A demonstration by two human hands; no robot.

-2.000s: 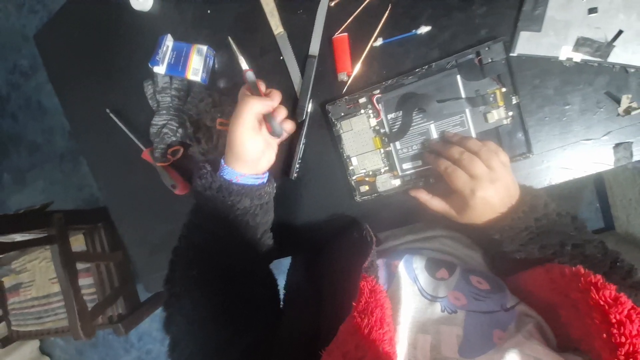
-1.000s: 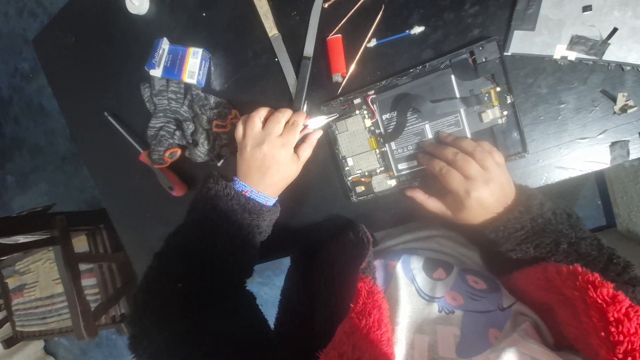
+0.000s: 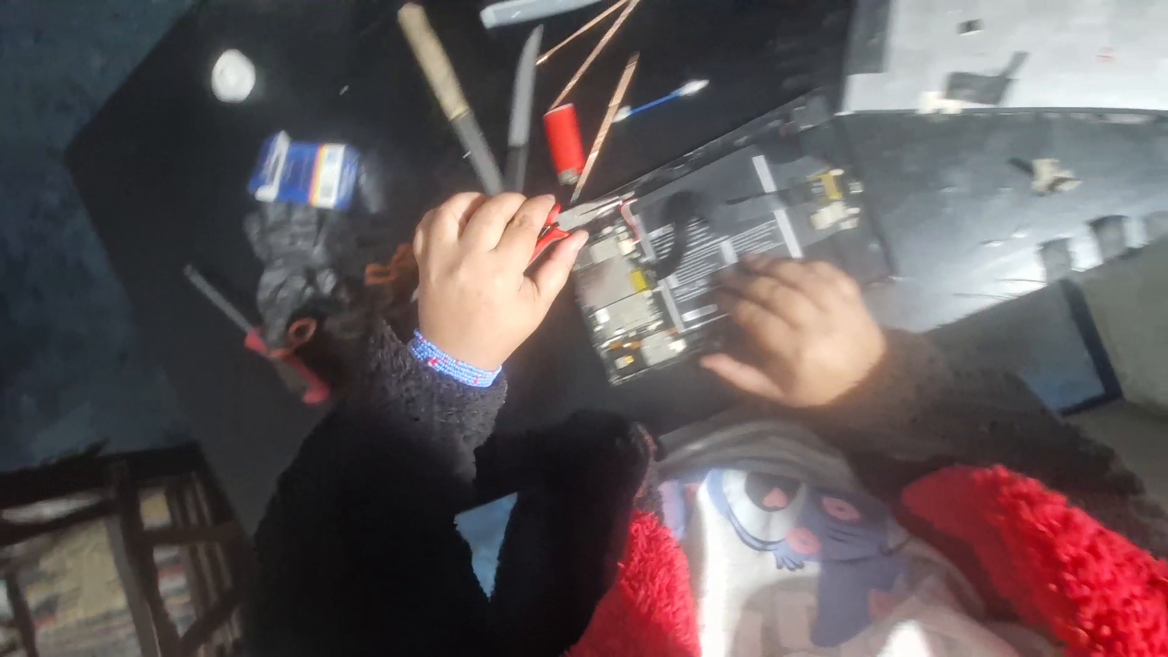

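Observation:
My left hand (image 3: 484, 274), with a beaded bracelet at the wrist, grips small red-handled pliers (image 3: 589, 215). Their pointed metal jaws lie at the upper left corner of an opened tablet (image 3: 730, 246), near a red wire. Whether the jaws are closed is unclear. The tablet shows its circuit board (image 3: 620, 287) on the left and a flat battery (image 3: 721, 233) bearing writing in the middle. Across the tablet's lower edge rests my right hand (image 3: 798, 328), fingers on the battery and thumb low at the left. No tool shows in it; its palm side is hidden.
Beyond my left hand lie a wooden-handled knife (image 3: 447, 82), another knife (image 3: 522, 109), a red lighter (image 3: 564, 141), copper-coloured strips (image 3: 607, 123) and a cotton swab (image 3: 664, 97). Leftward are a blue box (image 3: 306, 173), a grey glove (image 3: 292, 251) and a screwdriver (image 3: 287, 365). A light panel (image 3: 1004, 55) is upper right.
My left hand has come right, from beside the glove to the tablet's upper left corner, with a pointed tool in it. My right hand has stayed on the tablet.

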